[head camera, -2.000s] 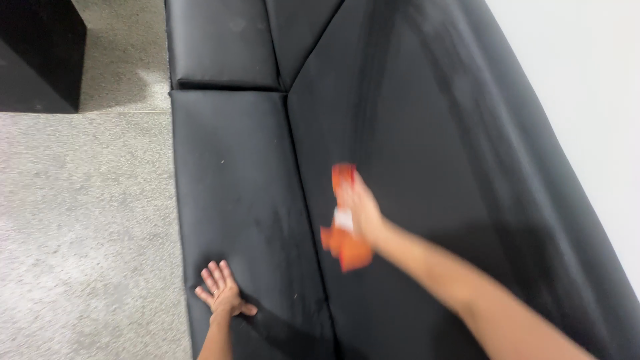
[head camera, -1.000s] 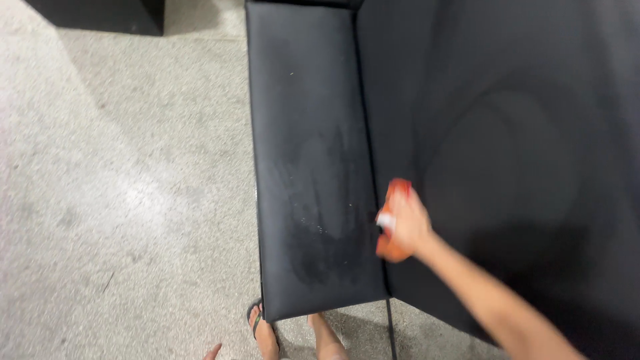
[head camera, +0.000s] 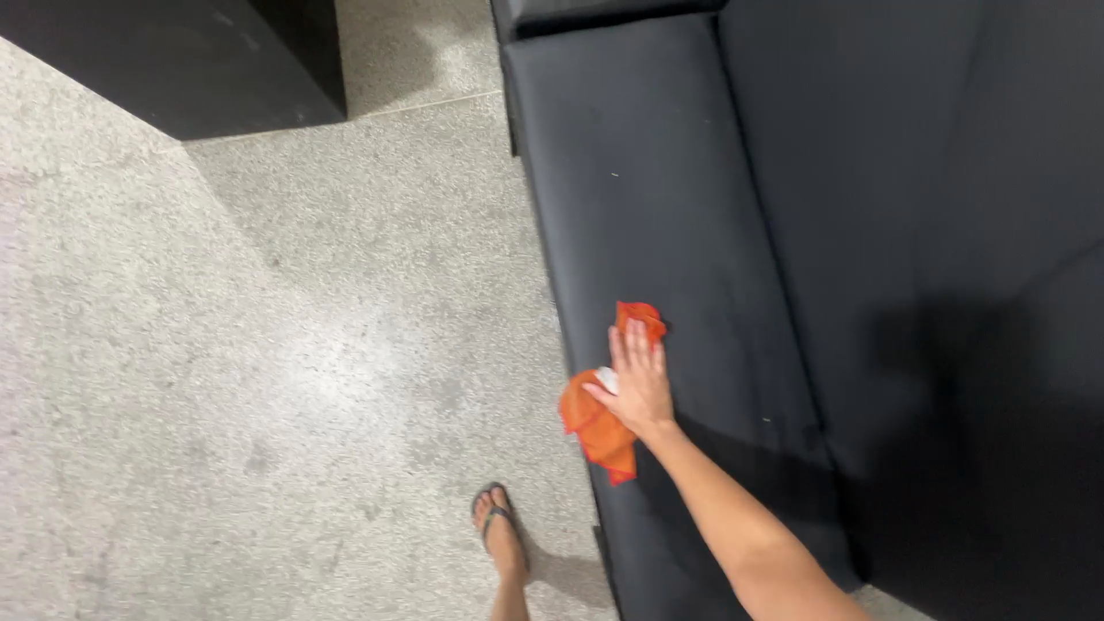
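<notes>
My right hand (head camera: 638, 384) lies flat, palm down, on an orange cloth with red edging (head camera: 599, 427), pressing it on the black upholstered seat (head camera: 647, 216) near its front edge. One part of the cloth shows beyond the fingertips and a larger part hangs out beside the thumb and wrist, over the seat edge. A small white patch, perhaps a tag, shows by the thumb. My left hand is not in view. Small pale specks lie on the seat.
The tall black backrest (head camera: 880, 172) rises along the right. A black box-like block (head camera: 198, 69) stands on the speckled grey floor (head camera: 302, 345) at the upper left. My foot in a flip-flop (head camera: 500, 526) is on the floor beside the seat.
My right hand and the cloth have moved from the backrest onto the seat, near its front edge. My left hand, on the seat two seconds ago, has left the view.
</notes>
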